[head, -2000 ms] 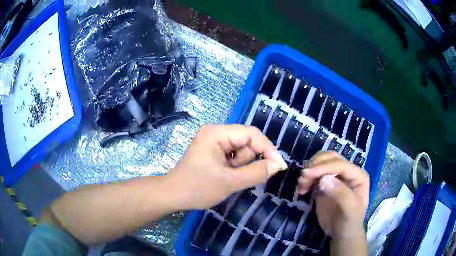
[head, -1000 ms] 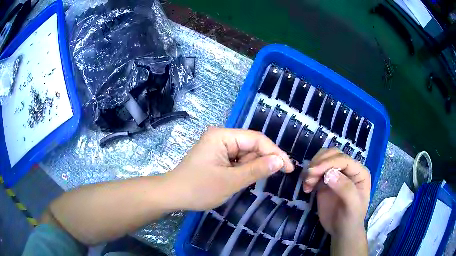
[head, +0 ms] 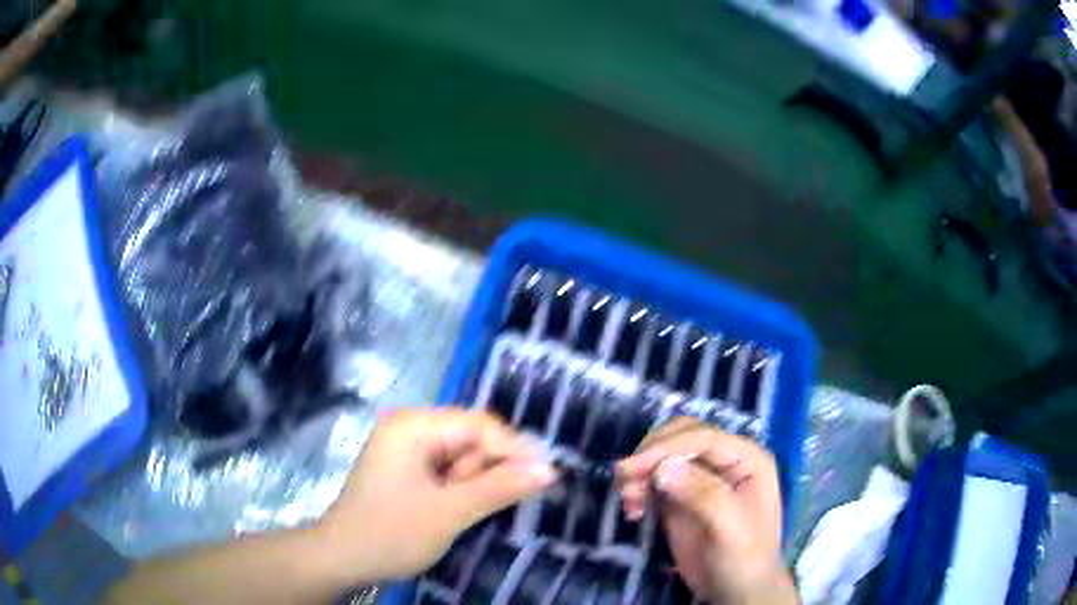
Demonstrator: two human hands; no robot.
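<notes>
A blue-rimmed parts tray [head: 804, 355] holds slanted rows of black curved plastic parts [head: 650, 345], with pale stripes between them. My left hand [head: 443, 490] is over the tray's left part, thumb and forefinger pinched together. My right hand [head: 709, 502] is close beside it, fingers curled, thumb against the forefinger. Something tiny and dark shows between the two hands' fingertips; blur hides what it is and which hand holds it. The frame is motion-blurred.
A small-hardware tray [head: 104, 284] with dark specks lies far left. A clear bag of black parts [head: 213, 260] lies between the trays. Right are a tape roll [head: 922, 428], white crumpled tissue [head: 844, 538] and stacked trays [head: 986, 538]. Beyond is a green belt [head: 472, 118]; a person's arm [head: 1025, 154] shows upper right.
The view has shifted and blurred, so the trays and bag appear lower and further left. My hands stay close together over the parts tray. The arm at upper right has come into view.
</notes>
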